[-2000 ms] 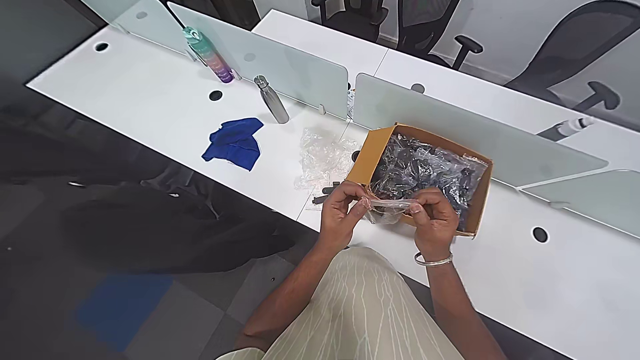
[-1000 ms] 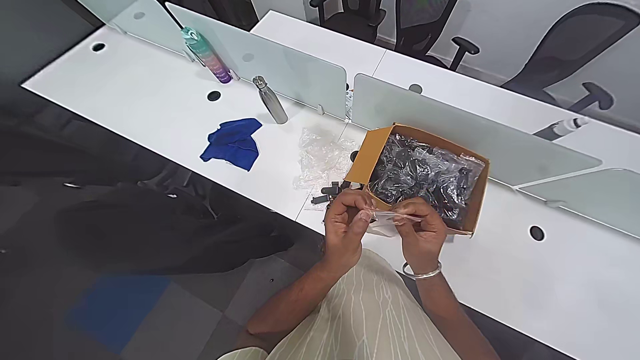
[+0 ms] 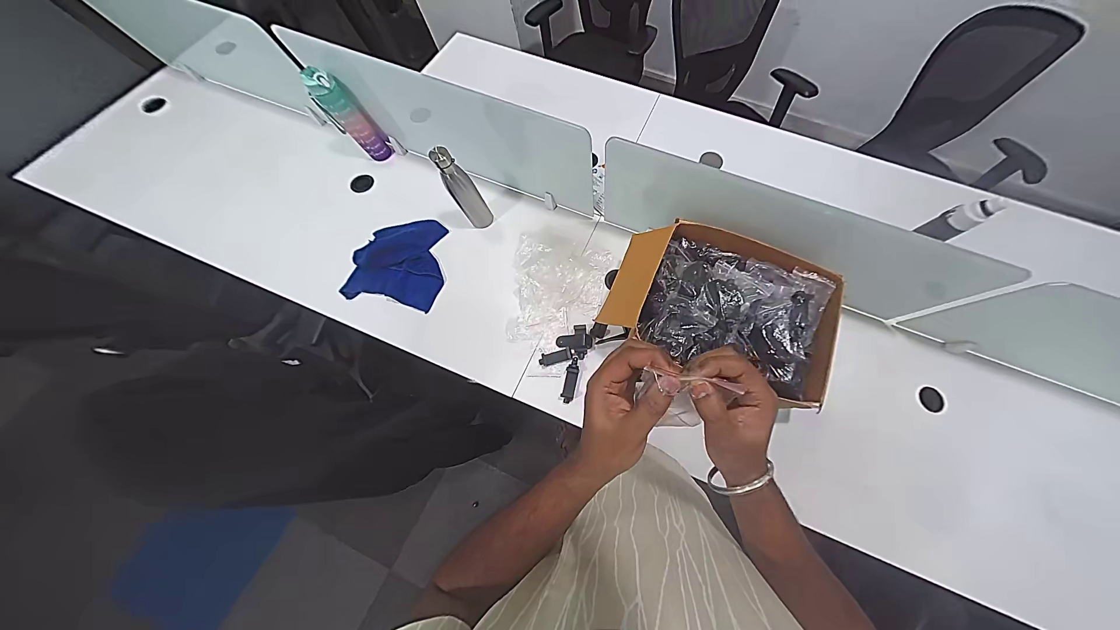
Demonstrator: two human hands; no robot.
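My left hand and my right hand pinch a clear plastic bag between them, fingertips nearly touching, in front of the cardboard box. What the bag holds cannot be made out. The open cardboard box is filled with black parts in clear plastic bags. Left of my left hand, small black plastic parts lie on the white desk. Behind them is a loose pile of clear plastic bags.
A blue cloth, a steel bottle and a green-to-purple bottle stand or lie on the left of the desk. Frosted glass dividers run along its back. Office chairs are beyond.
My hands have come closer together on the plastic bag, and the bag is more bunched between the fingers. More of the black parts beside the box show than two seconds ago.
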